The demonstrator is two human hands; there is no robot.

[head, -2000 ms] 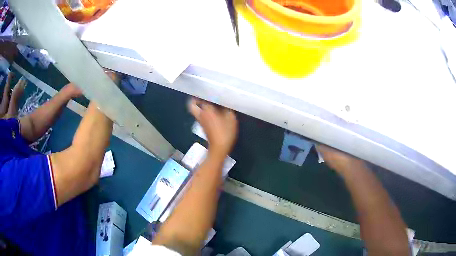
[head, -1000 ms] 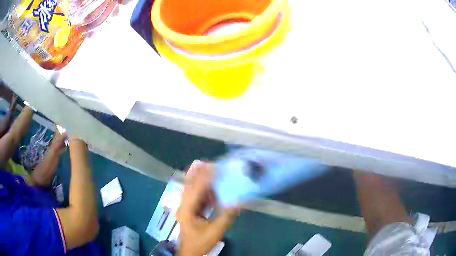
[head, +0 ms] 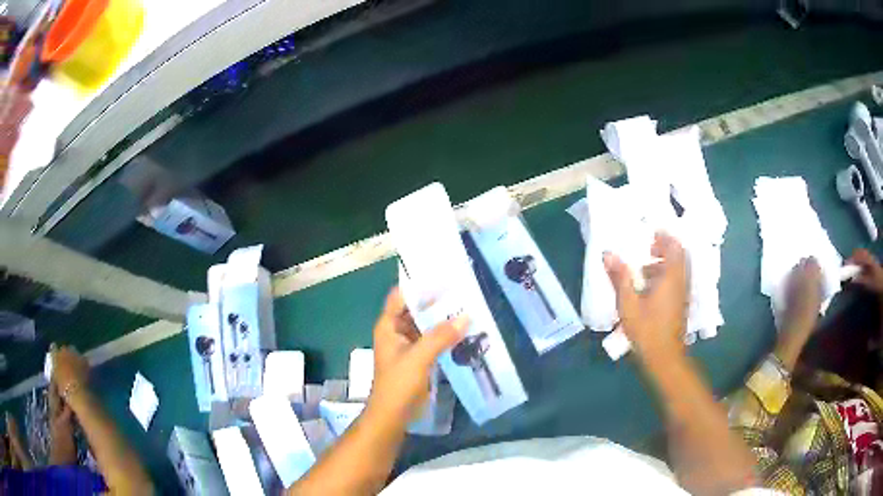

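Observation:
My left hand (head: 405,344) holds a pale blue and white retail carton (head: 470,334) with its white end flap (head: 421,215) standing open at the far end. A second carton (head: 524,276) lies just right of it, its flap end on the pale rail. My right hand (head: 654,295) is over the pile of white wrapped products (head: 620,228), fingers spread and slightly blurred. Whether its fingertips touch a bundle cannot be told.
Several cartons (head: 232,329) stand and lie at lower left. Another carton (head: 196,225) is on the dark belt beyond the rail (head: 319,262). At right a neighbour's hands are at a white bundle (head: 796,237), near bare products (head: 856,199). A yellow-orange tub (head: 94,44) is top left.
The view has swung right and down, off the shelf. My left hand now holds an open-flapped carton upright before me; my right hand has come to the white bundles. The blurred carton between my hands is gone.

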